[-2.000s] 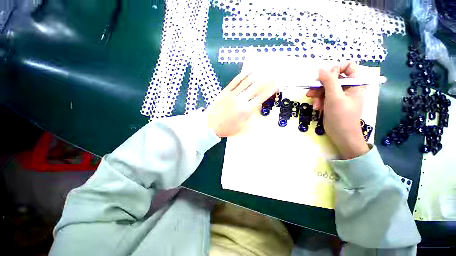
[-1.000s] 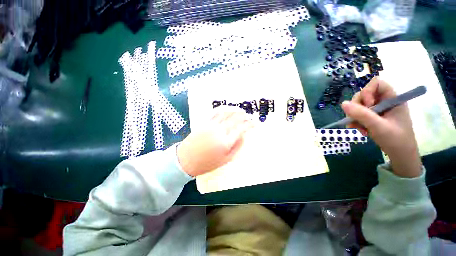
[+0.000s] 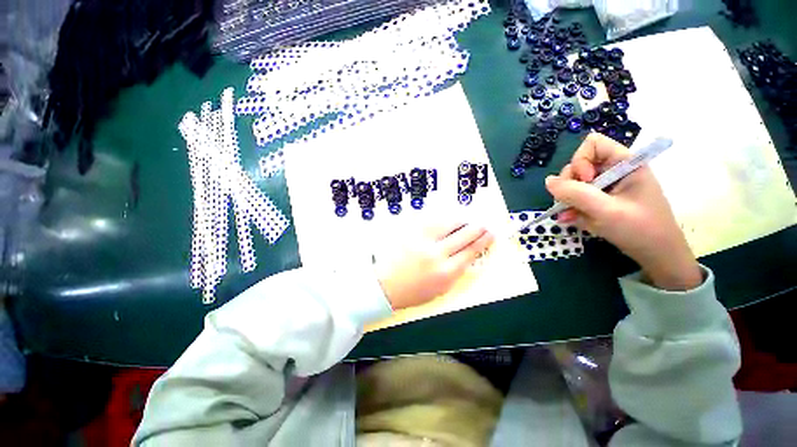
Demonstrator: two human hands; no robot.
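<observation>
My right hand (image 3: pixel 625 205) is shut on slim metal tweezers (image 3: pixel 612 177), held like a pen. Their tip is over the left end of a perforated adhesive strip (image 3: pixel 552 247) at the right edge of the white-yellow work sheet (image 3: pixel 336 249). My left hand (image 3: pixel 433 266) lies palm down on the lower part of the sheet, fingers pointing right toward the strip. Whether anything is under its fingers cannot be told. Several black lens parts (image 3: pixel 391 194) stand in a row on the sheet above my left hand, and another black part (image 3: pixel 467 182) lies apart at the right.
Perforated strips lie fanned at left (image 3: pixel 214 192) and stacked (image 3: pixel 349 79) behind the sheet. A pile of black parts (image 3: pixel 568 92) partly covers a second pale sheet (image 3: pixel 725 157). Ribbed trays (image 3: pixel 297 22) are at the far edge, with a clear bag (image 3: pixel 634 13) at far right.
The view has shifted. My left hand has moved down and right, off the row of black parts, toward the strip. The tweezers' tip has moved from the sheet's edge to the strip's left end.
</observation>
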